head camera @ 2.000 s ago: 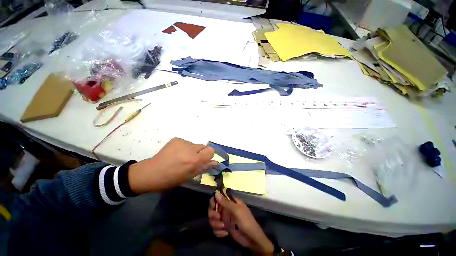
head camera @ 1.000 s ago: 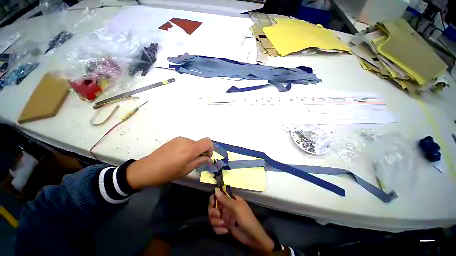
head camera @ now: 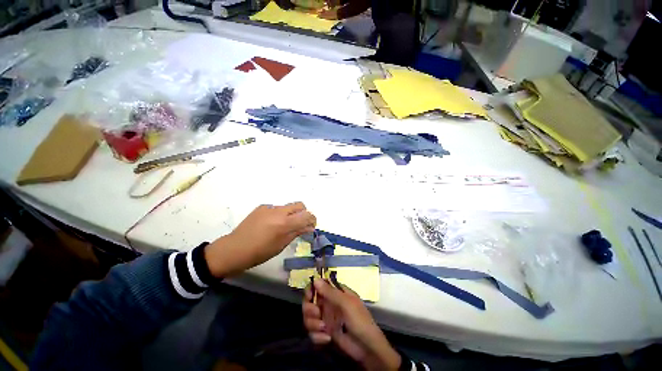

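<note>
My left hand point(head camera: 265, 235) reaches in from the left with its fingertips pinched at the end of a dark blue strip point(head camera: 428, 278). My right hand point(head camera: 341, 319) is below it, closed around the handles of the pliers point(head camera: 321, 272). The plier jaws point up to the folded strip end at my left fingertips; whether they grip it is hard to tell. A grey-blue strip point(head camera: 464, 272) lies across the yellow card point(head camera: 356, 284) at the table's near edge. Any small fitting in the fingers is too small to see.
A dish of metal fittings point(head camera: 438, 230) and a clear plastic bag point(head camera: 555, 261) lie to the right. Blue scraps point(head camera: 341, 130) lie beyond. A ruler point(head camera: 196, 153), awl point(head camera: 190, 182) and tan block point(head camera: 59, 151) are left. A person's hand shows at the far side.
The view has tilted up, showing more of the far side. The strip end at my left fingertips now stands folded above the card, and the grey-blue strip lies flatter across the card.
</note>
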